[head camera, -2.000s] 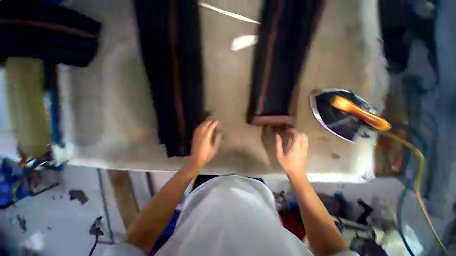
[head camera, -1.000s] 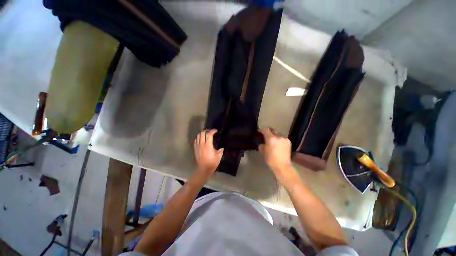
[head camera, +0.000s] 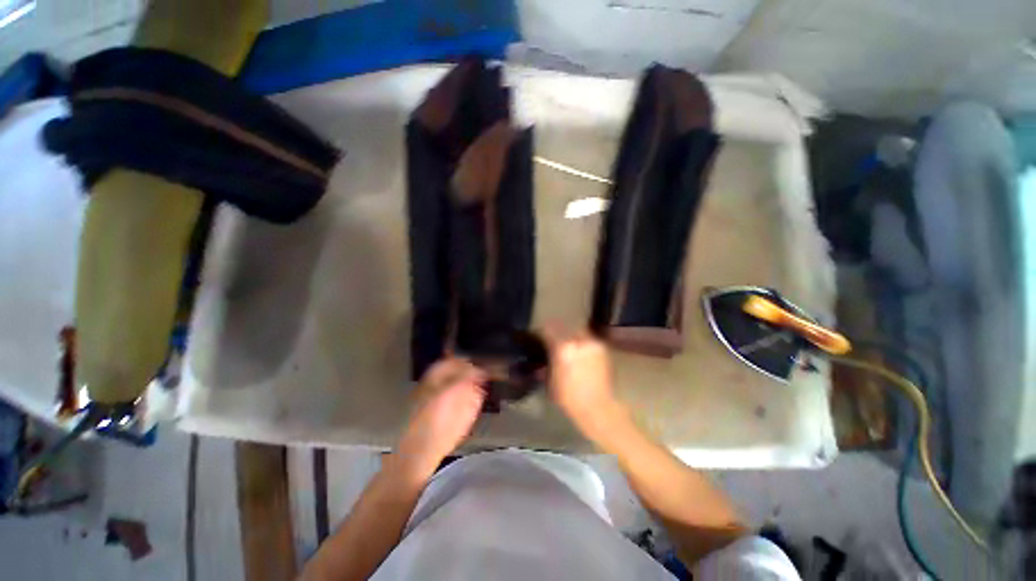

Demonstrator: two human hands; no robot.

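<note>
A dark sleeve with a brown lengthwise seam and brown-patched top lies over other dark sleeve cloth in front of me. My left hand and my right hand hold its near hem end at both sides, slightly raised; the end is blurred. A second dark sleeve bundle lies to the right, its brown hem toward me. The steam iron rests at the table's right side, its orange-yellow handle pointing right.
A stack of sleeves drapes over the olive pressing form at left. A blue bar runs along the far edge. A thin white strip lies between the sleeves. The iron's hose trails right. A grey-blue form stands at right.
The held sleeve has shifted nearer to me over the cloth beneath, and its brown top now shows lower. Both hands still hold its near end. The view has turned and shows more of the far edge.
</note>
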